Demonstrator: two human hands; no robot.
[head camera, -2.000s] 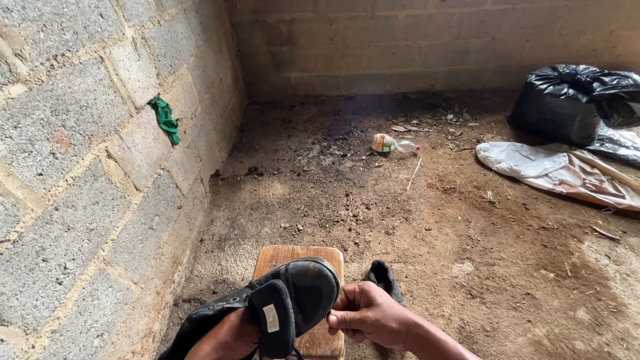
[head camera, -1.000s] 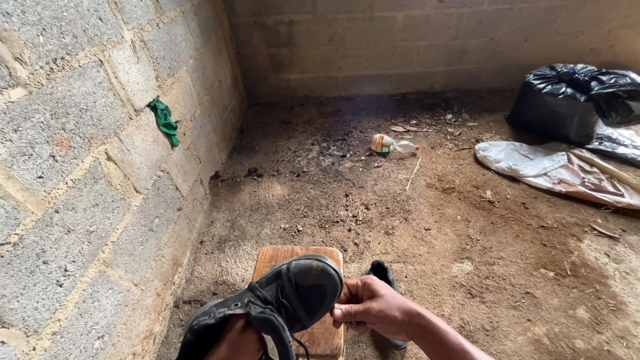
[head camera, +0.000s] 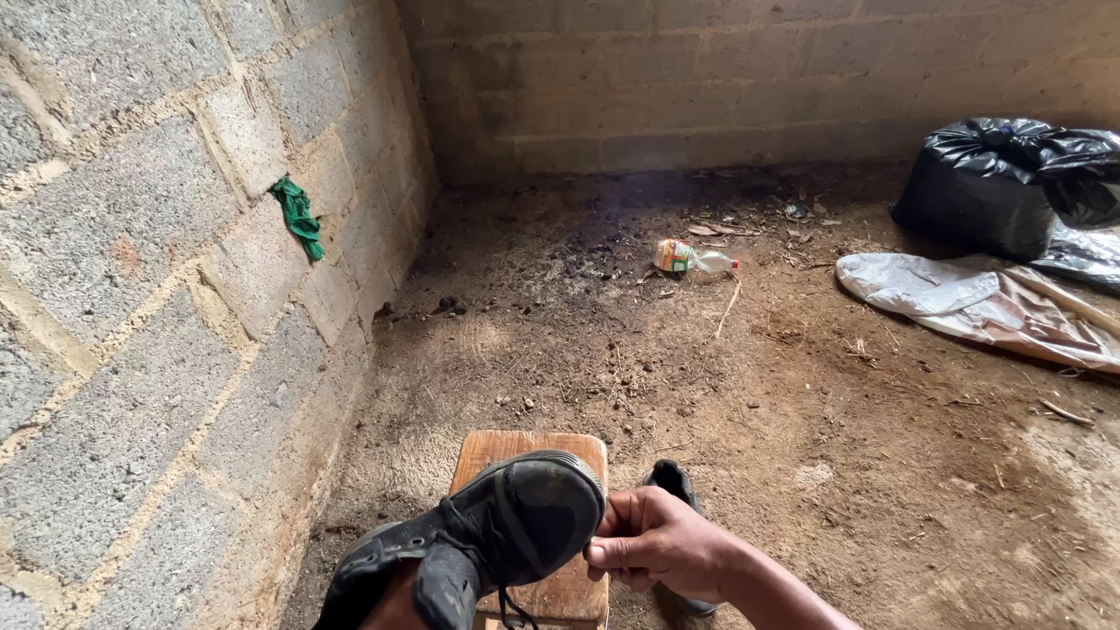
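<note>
A black lace-up shoe (head camera: 534, 516) is held tilted over a wooden stool (head camera: 560, 595), its toe pointing up and right. My left hand (head camera: 391, 604) is inside the shoe's opening, with the fingers hidden by the upper and tongue. At the right edge of the toe, my right hand (head camera: 647, 542) has thumb and fingers pinched together against the sole edge; whether something small is between them cannot be told. A loose lace hangs below the shoe. Behind my right hand, a second dark shoe (head camera: 672, 479) rests on the dirt floor, partly covered.
A concrete block wall (head camera: 157, 350) rises close on the left, with a green cloth (head camera: 297, 217) stuck to it. A plastic bottle (head camera: 678, 256) lies on the floor ahead. At the right are a black plastic bag (head camera: 971, 197) and a whitish sack (head camera: 945, 293).
The shoe has turned in my left hand, and its tongue has shifted from the upright position seen two seconds ago. My right hand remains by the toe.
</note>
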